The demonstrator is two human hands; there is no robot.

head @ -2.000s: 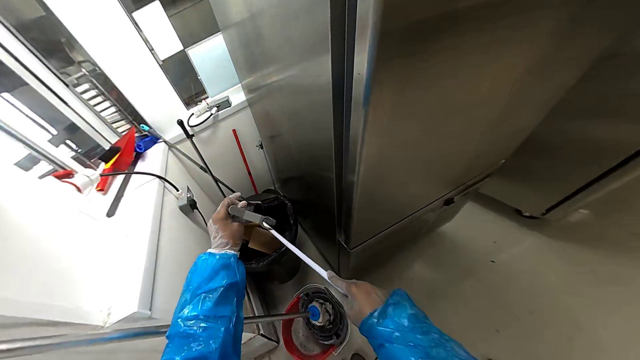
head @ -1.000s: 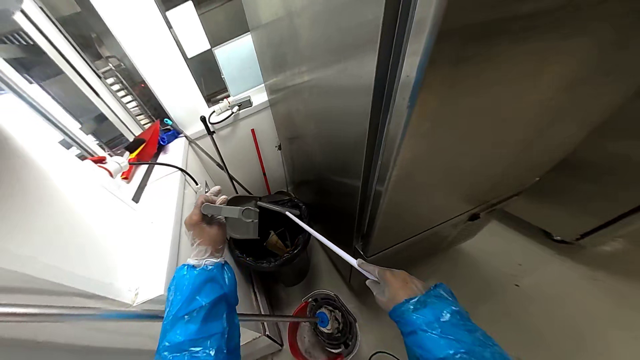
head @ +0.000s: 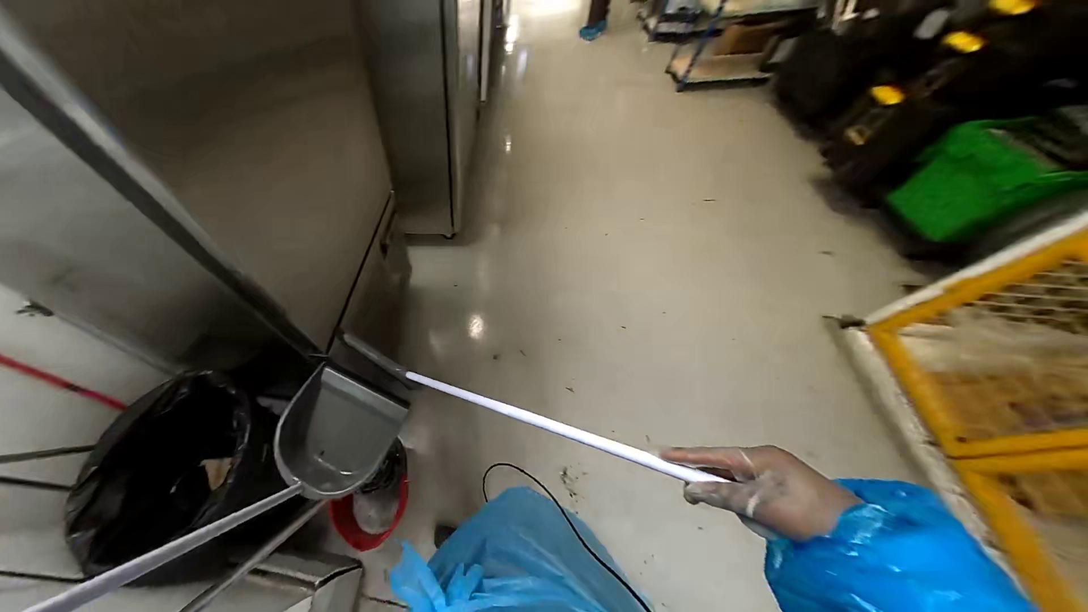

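Observation:
My right hand (head: 765,489), in a clear glove with a blue plastic sleeve, grips the end of a white pole (head: 544,421). The pole runs up and left to a dark, narrow head beside the steel cabinet's base. A grey long-handled dustpan (head: 344,429) is raised at the left, beside a bin lined with a black bag (head: 161,467); its pale handle leaves the view at the bottom left. My left hand is out of view. A red bucket (head: 370,535) stands partly hidden below the dustpan.
Steel cabinets (head: 280,161) rise on the left. A black cable (head: 586,544) crosses the floor by my blue apron. On the right are a yellow-framed mesh cart (head: 918,382) and a green container (head: 977,178). A person's covered foot (head: 593,31) and a wheeled rack (head: 722,68) are farther back.
The view has swung right toward the aisle. My left hand, seen earlier at the dustpan over the bin, has left the view. The dustpan now shows its open pan beside the bin.

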